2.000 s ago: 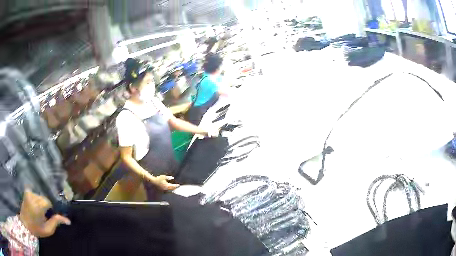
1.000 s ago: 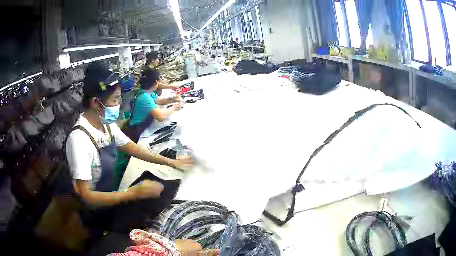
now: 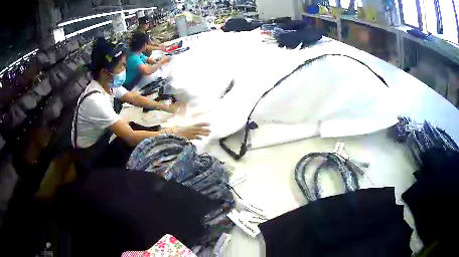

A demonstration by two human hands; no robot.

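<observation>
A black tote bag [image 3: 337,226] lies at the bottom centre-right, its film-wrapped handles [image 3: 303,176] looped on the table. A stack of black bags [image 3: 136,206] fills the lower left, with many wrapped handles [image 3: 176,163] bunched beside it and white labels [image 3: 244,222] at their ends. Only a red-and-white floral sleeve [image 3: 170,247] shows at the bottom edge; my left hand is out of the picture. My right hand is also out of the picture. A small blurred green patch [image 3: 429,249] shows at the lower right edge.
More black bags [image 3: 435,193] with wrapped handles lie at the right. A large white sheet [image 3: 312,95] with a black strap covers the table's middle. A masked person [image 3: 100,118] reaches over the table at the left; others work beyond. Dark bags [image 3: 299,37] lie at the far end.
The view has turned and tipped down, showing more of the near bags. My left hand, earlier at a black bag and then beside the wrapped handles, has left the picture. The masked person's hands have moved over the white sheet.
</observation>
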